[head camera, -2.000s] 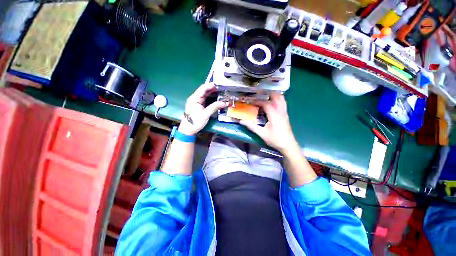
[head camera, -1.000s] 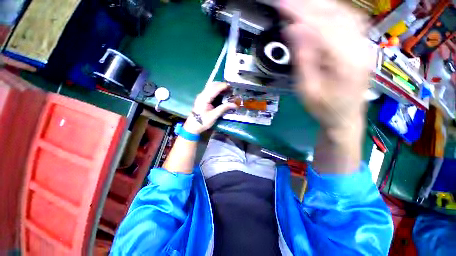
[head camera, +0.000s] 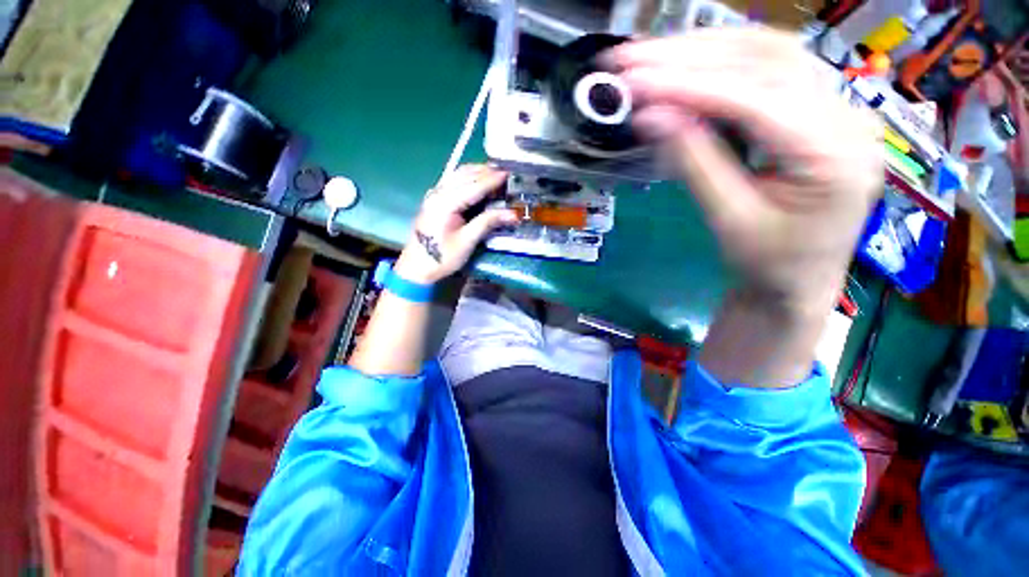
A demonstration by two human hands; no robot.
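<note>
The silver press fixture stands on the green bench, with a black round part and white ring on top. An orange block lies on its slotted metal base plate, below the press head. My left hand is at the left of the base, with thumb and fingertips at the block's left end. My right hand is raised and blurred at the right of the round part. It covers the press handle, with a dark piece of it showing between thumb and fingers.
A solder wire spool stands at the left bench edge, near a white round piece. Salmon-red foam trays are at the left. A blue parts bin is at the right, and crowded tools and parts fill the back right.
My right hand has left the orange block and risen to the press handle. My left hand stays at the block. The whole view has shifted slightly.
</note>
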